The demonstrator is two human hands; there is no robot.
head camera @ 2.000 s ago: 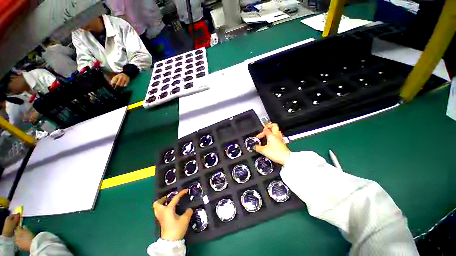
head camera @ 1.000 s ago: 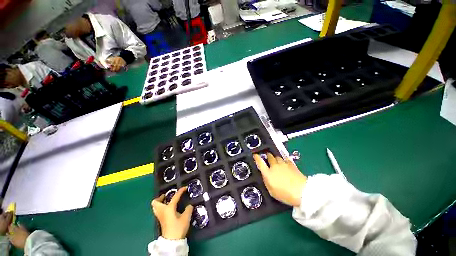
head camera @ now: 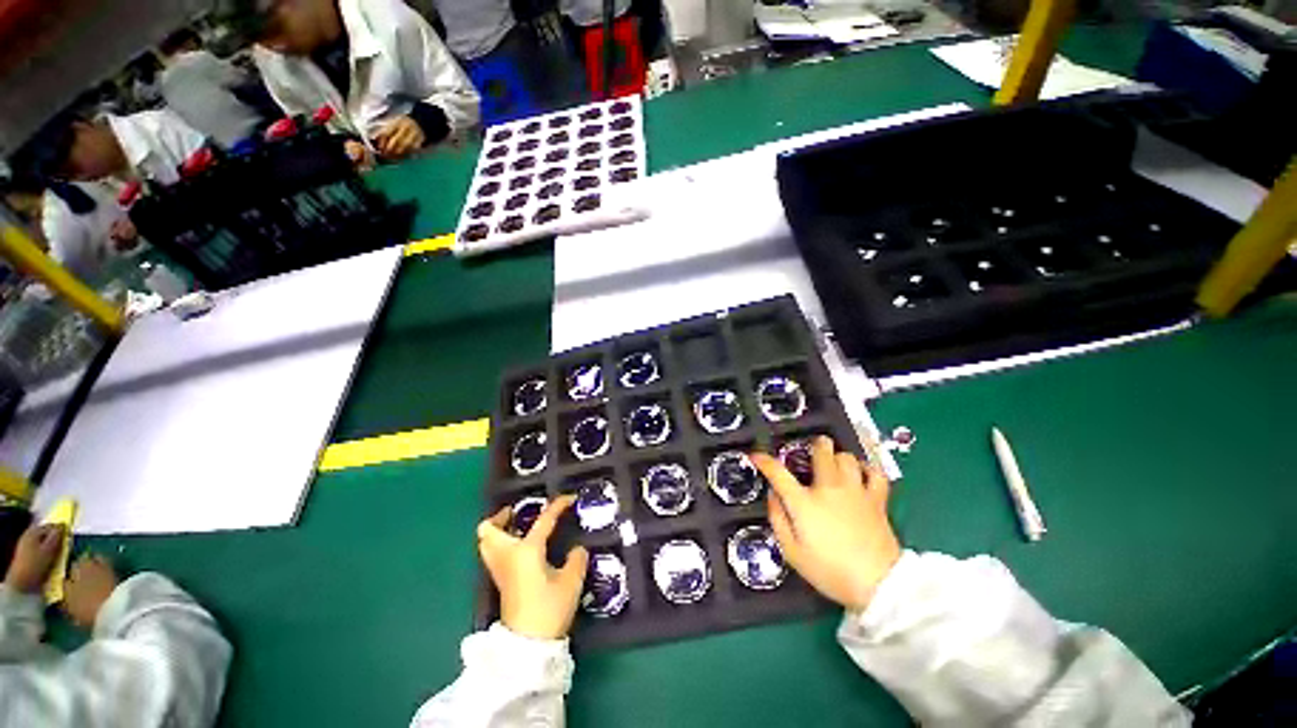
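The black foam tray [head camera: 683,622] has square pockets holding round units with shiny silver rims and dark faces, such as this unit [head camera: 666,488]; at least two back pockets are empty. My left hand [head camera: 536,572] rests at the tray's front left, thumb and forefinger apart, with units partly hidden beneath. My right hand [head camera: 832,523] is over the right side, fingertips around a round unit [head camera: 798,461] in its pocket; whether they grip it is unclear. The hand hides part of the front right corner.
A small shiny part [head camera: 902,440] and white pen [head camera: 1017,484] lie to the right. A large black tray [head camera: 910,330] stands back right, a white tray [head camera: 555,225] behind. A white board [head camera: 235,384] lies left, near a neighbour's hands [head camera: 88,586]. A yellow post [head camera: 1252,249] stands right.
My right hand has moved from a unit near the tray's back right to one nearer the front. My left hand keeps its place on the tray. The view has shifted, moving the scene rightward.
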